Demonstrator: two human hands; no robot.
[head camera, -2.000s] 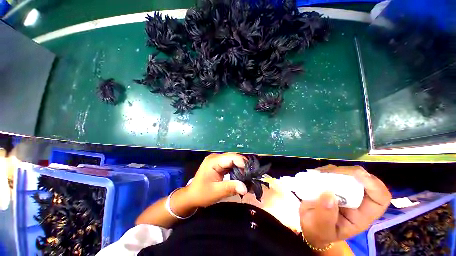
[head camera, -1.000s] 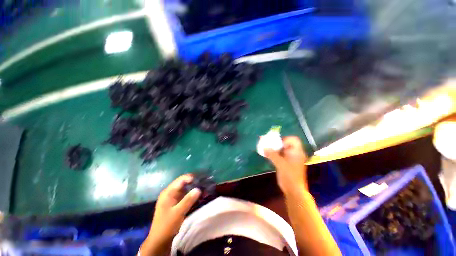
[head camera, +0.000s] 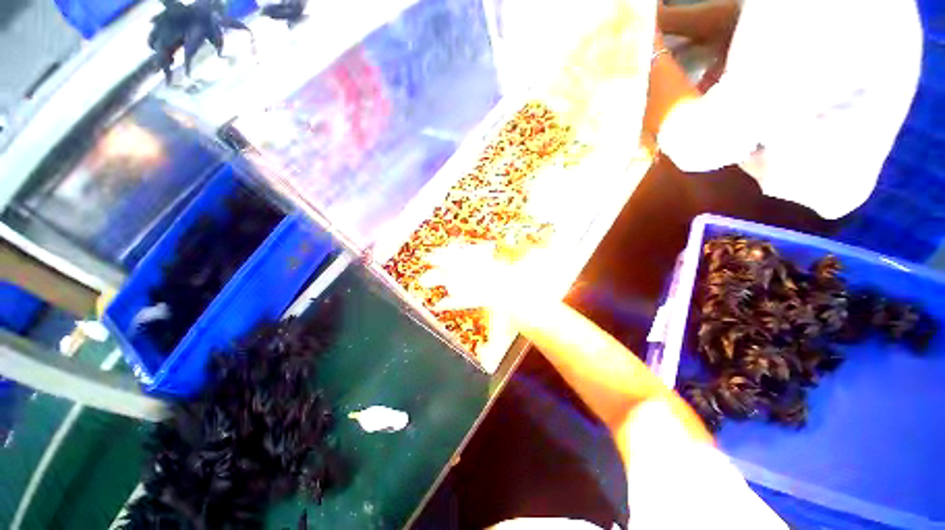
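Note:
My right hand (head camera: 466, 274) reaches into the brightly lit parts tray (head camera: 606, 197), among many small gold-orange parts (head camera: 528, 135). Glare washes out the fingers, so whether they hold a part cannot be seen. The white glue bottle (head camera: 381, 418) lies on its side on the green table (head camera: 414, 362), its yellow tip pointing left. The pile of black spiky pieces (head camera: 249, 424) lies left of the bottle. My left hand is out of the picture.
A blue bin (head camera: 233, 248) of black pieces stands beyond the pile. A clear divider (head camera: 363, 124) rises along the tray's left side. A blue tote (head camera: 829, 455) with brown-glinting black pieces (head camera: 756, 321) is at right. Another person's white sleeve (head camera: 808, 104) is at top right.
The view has swung right. My right hand has let go of the glue bottle, which now lies on the table, and has moved into the tray. My left hand has left the picture.

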